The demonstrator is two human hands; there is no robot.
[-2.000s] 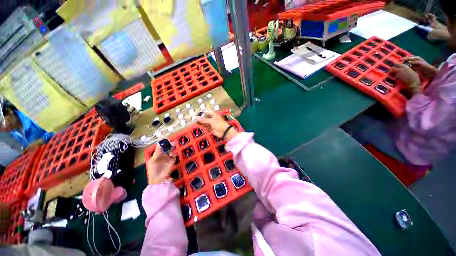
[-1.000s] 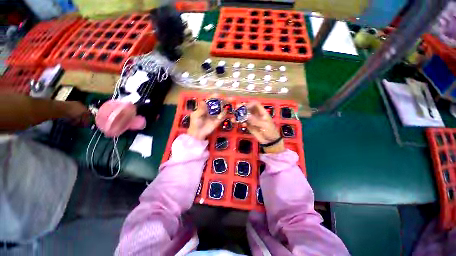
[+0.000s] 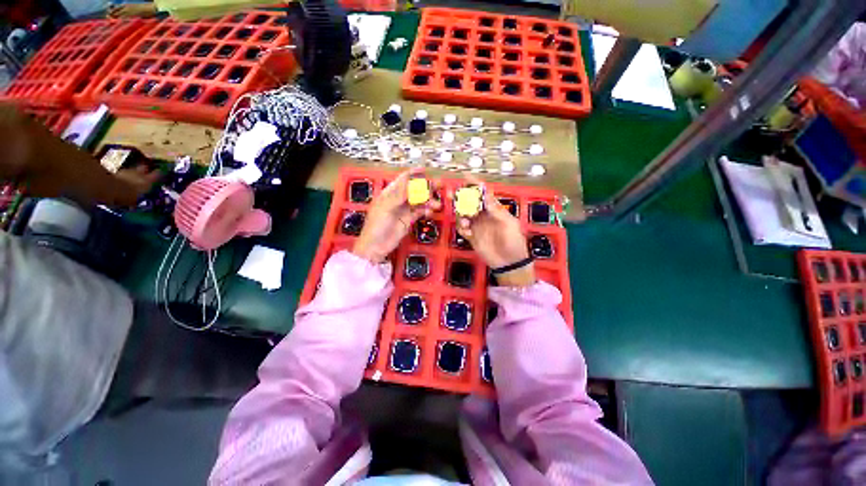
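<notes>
My left hand (image 3: 389,220) holds a smartwatch body (image 3: 419,191) with a plain yellow screen. My right hand (image 3: 496,235) holds a second smartwatch body (image 3: 468,200), its screen also yellow. The two watches are side by side, a small gap apart, above the far part of the red turnover tray (image 3: 429,375). The tray pockets hold dark watches with their screens off. My hands and sleeves hide some pockets.
Behind the tray, rows of white charging pucks (image 3: 507,146) lie on brown cardboard (image 3: 560,171). More red trays (image 3: 410,84) stand behind and left. A pink fan (image 3: 215,213) and tangled cables are left. A grey post (image 3: 707,128) rises right. Another person's arm (image 3: 71,161) reaches in left.
The view has swung so the tray is centred. My right hand has come from the pucks' edge to beside my left. Both hands now hold watches, whose screens have turned from dark-purplish to yellow.
</notes>
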